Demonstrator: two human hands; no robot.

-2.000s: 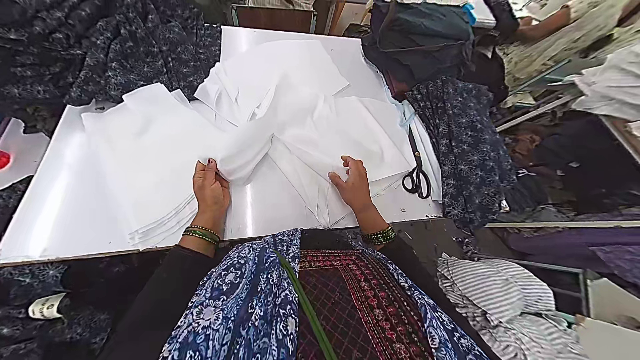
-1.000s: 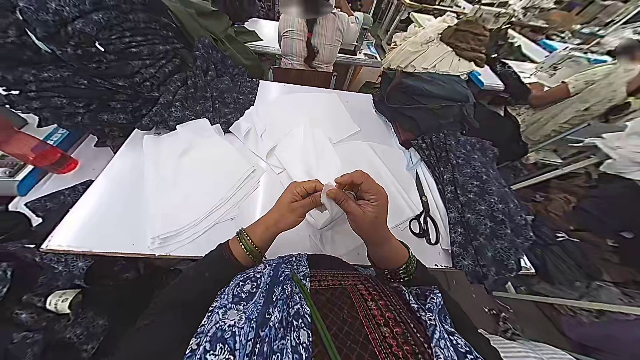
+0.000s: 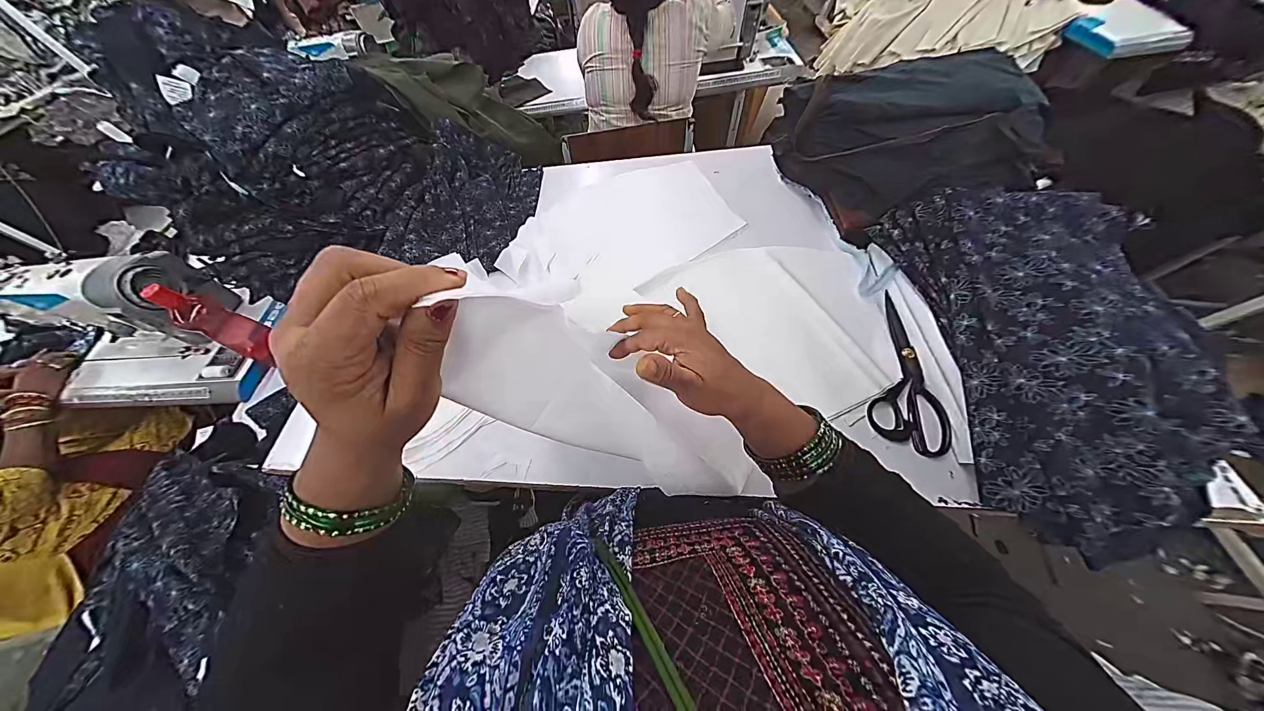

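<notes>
Between thumb and fingers my left hand (image 3: 370, 341) pinches the corner of a white sheet (image 3: 538, 375), raised above the white table (image 3: 894, 469). The sheet hangs down to the right, toward the table's near edge. My right hand (image 3: 686, 355) hovers over the sheets with fingers spread and nothing in it. More white pieces (image 3: 662, 217) lie loosely overlapped behind the hands, and others (image 3: 810, 326) lie to the right. The edges of a stack (image 3: 444, 434) show below my left wrist. Black-handled scissors (image 3: 910, 380) rest at the table's right side, blades pointing away.
Dark floral fabric is heaped at the left (image 3: 326, 148) and hangs at the right (image 3: 1057, 365). A dark cloth bundle (image 3: 908, 128) borders the far right corner. At the left are a red object (image 3: 212, 324) and a sewing machine (image 3: 99, 286). Another person (image 3: 642, 59) sits beyond the table.
Both hands were together over the table one second ago; now they are apart. The left has moved left with a sheet's corner lifted, and the right is open.
</notes>
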